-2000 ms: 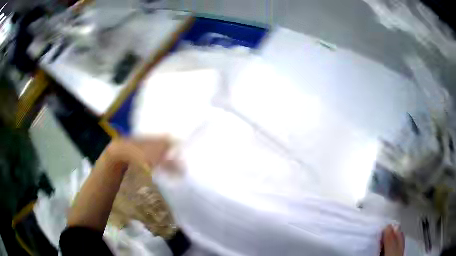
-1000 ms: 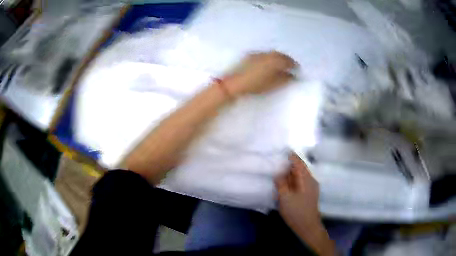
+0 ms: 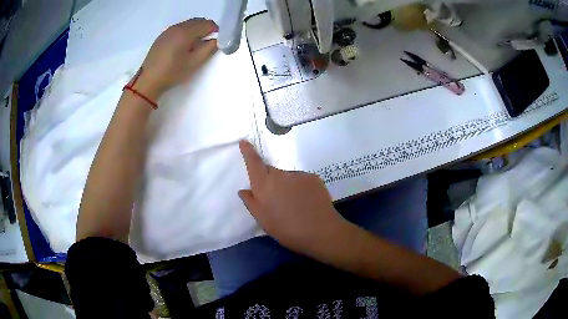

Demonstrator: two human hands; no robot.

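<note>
A large white cloth panel (image 3: 187,193) lies spread on the white table left of the sewing machine's needle plate (image 3: 280,71). My left hand (image 3: 180,53) rests on the cloth's far part, fingertips at its edge beside the machine; whether they pinch it is unclear. My right hand (image 3: 289,202) is at the cloth's right edge, index finger extended onto it and thumb apart. The presser foot area (image 3: 311,59) is right of my left hand, with no cloth visible under it.
Pink-handled snips (image 3: 439,76) lie on the table right of the machine bed. A black phone (image 3: 522,82) lies farther right. A printed scale (image 3: 423,140) runs along the front edge. A blue trough (image 3: 47,59) is at left. White cloth pieces (image 3: 511,218) are heaped at lower right.
The view has swung right to the machine. The cloth now lies flat beside the bed. My left hand has moved to its far edge and my right hand rests with its index finger extended.
</note>
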